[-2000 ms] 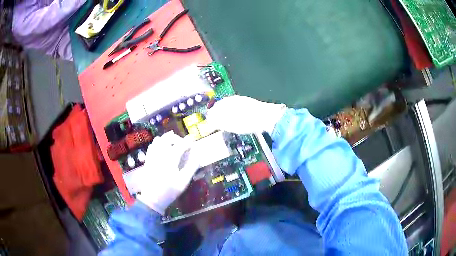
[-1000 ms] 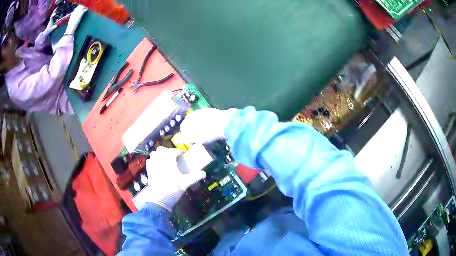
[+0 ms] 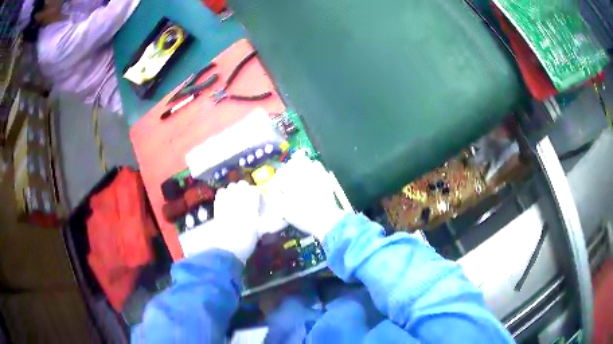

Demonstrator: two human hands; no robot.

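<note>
A large populated circuit board lies on the red mat, component side up. A long white heat sink runs along its far part, with a row of round capacitors and a yellow block nearer me. My left hand, in a white glove, is over the middle-left of the board. My right hand, also gloved, is over the middle-right, close beside the left. The fingertips of both blur into the white parts, so I cannot tell what they grip.
Cutters, pliers and a marker pen lie on the mat's far part. Beyond is a black tray with yellow items. A person's sleeve is at upper left. Green boards stand at upper right; a metal rail is at right.
The view has shifted and turned. My right hand has moved from the yellow block's side towards me, uncovering more of that block. My left hand remains over the board's middle-left.
</note>
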